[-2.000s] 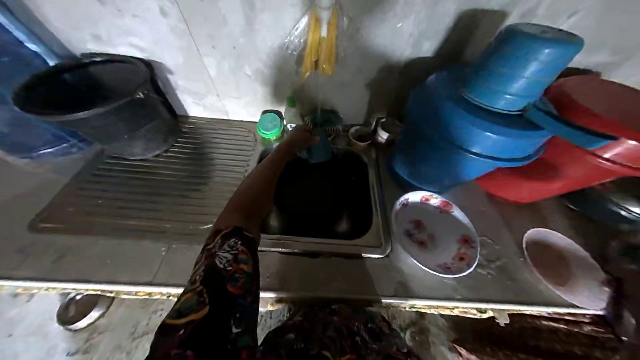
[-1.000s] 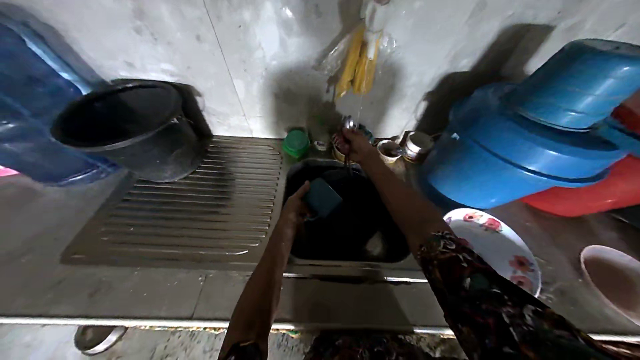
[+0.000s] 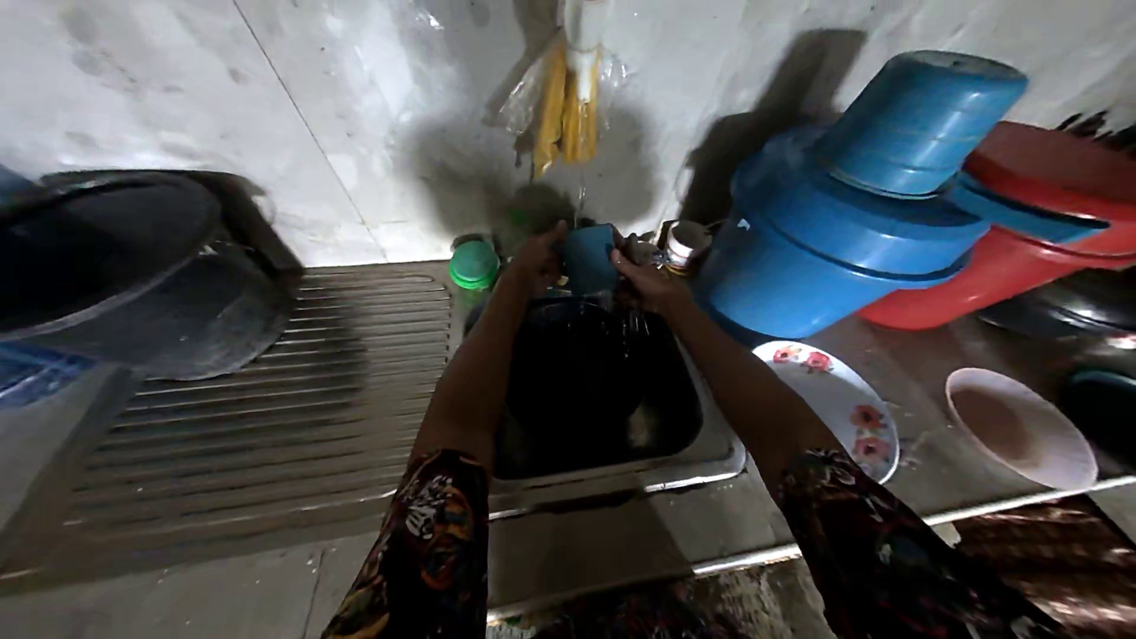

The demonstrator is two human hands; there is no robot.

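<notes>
A blue cup is held between my two hands at the back of the sink, under a thin stream of water from the tap wrapped in yellow strips. My left hand grips its left side. On its right side are the fingers of my right hand; whether that hand also holds something small cannot be told. Water drips from the hands into the dark sink basin. Behind the basin, a green-lidded container stands to the left and a white cup to the right.
Left of the sink, a black bucket stands on the ribbed drainboard. To the right are a blue lidded bucket with a blue container on top, a red bucket, a floral plate and a pale pink bowl.
The blue cup has moved from over the basin to the back, under the water. My right hand, near the tap a second ago, is now at the cup. The view has shifted closer.
</notes>
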